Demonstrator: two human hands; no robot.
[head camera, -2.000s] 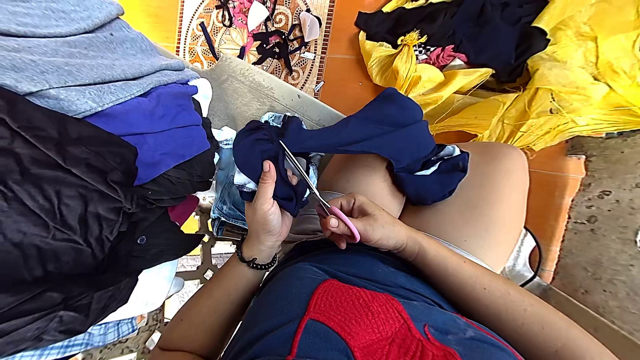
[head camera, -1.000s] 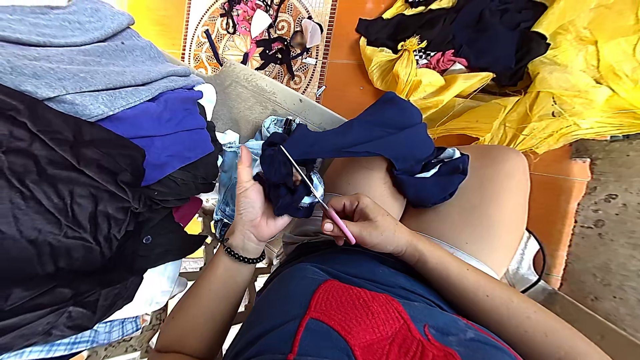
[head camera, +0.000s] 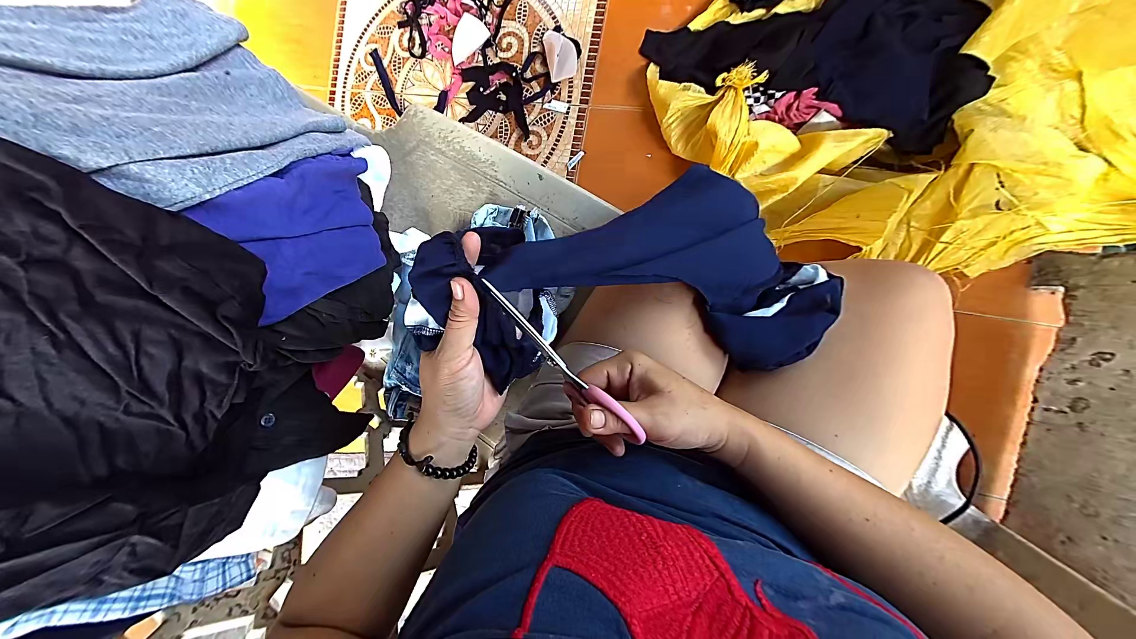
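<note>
My left hand (head camera: 457, 355), with a black bead bracelet at its wrist, grips a bunched end of a navy blue fabric garment (head camera: 639, 235). The cloth stretches right across my thighs and ends in a bundle with white parts. My right hand (head camera: 652, 404) holds scissors with pink handles (head camera: 617, 415). Their narrow metal blades look close together and point up and left, with the tips at the navy cloth beside my left thumb. Whether the tips are in the cloth I cannot tell. Light blue denim (head camera: 404, 355) lies under and behind my left hand.
Piled clothes, grey, purple and black (head camera: 115, 355), fill the left side. Fabric scraps (head camera: 497, 89) lie on the patterned floor tiles (head camera: 541, 142) ahead. A yellow woven sack (head camera: 1003, 177) with dark garments (head camera: 887, 71) spreads at the upper right. A grey ledge (head camera: 444, 169) runs beyond my knees.
My left hand has shifted its hold on the bunched navy cloth: its thumb and fingers, spread a second ago, are closer around it now. The scissors have stayed near the cloth.
</note>
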